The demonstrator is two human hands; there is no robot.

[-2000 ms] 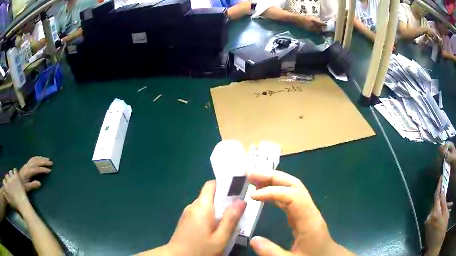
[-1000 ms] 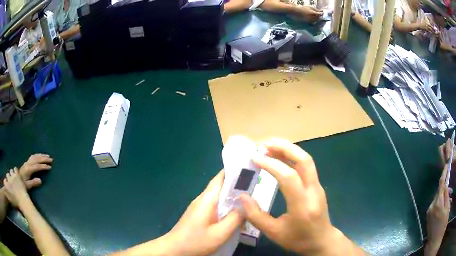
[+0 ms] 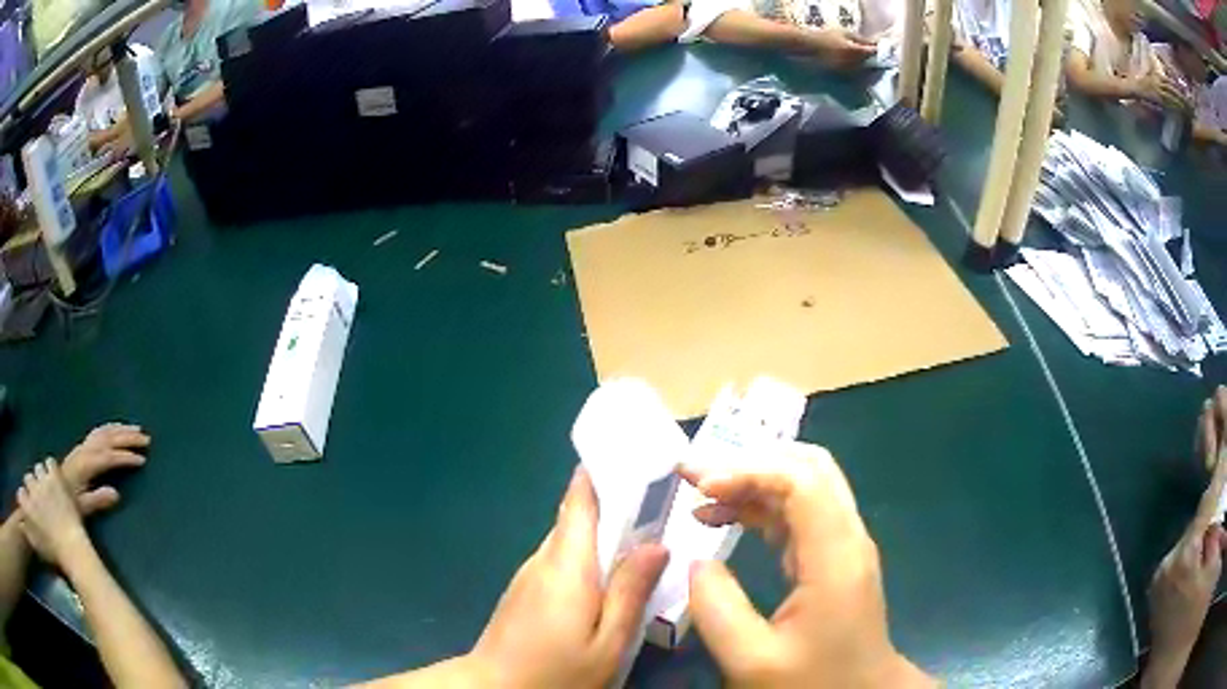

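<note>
A white handheld device, likely a thermometer [image 3: 630, 428], with a dark rectangular screen, is held upright in my left hand [image 3: 554, 610], thumb beside the screen. My right hand [image 3: 805, 579] is just right of the device, fingers curled and thumb apart near the screen; whether a small piece is pinched there is too blurred to tell. A white retail carton [image 3: 686, 555] lies on the green table behind and below my hands, partly hidden by them. Another white carton [image 3: 307, 366] lies to the left, by itself.
A tan cardboard sheet [image 3: 781, 296] with handwriting lies ahead. Black boxes [image 3: 404, 121] are stacked behind; small open black boxes [image 3: 686, 155] hold plastic bags. A heap of white flat pieces [image 3: 1117, 256] is right of the upright posts [image 3: 1012, 135]. Other people's hands are at both sides.
My right hand has drawn back from the device to the right, its fingers off the screen. The device is turned slightly, and more of the carton behind shows.
</note>
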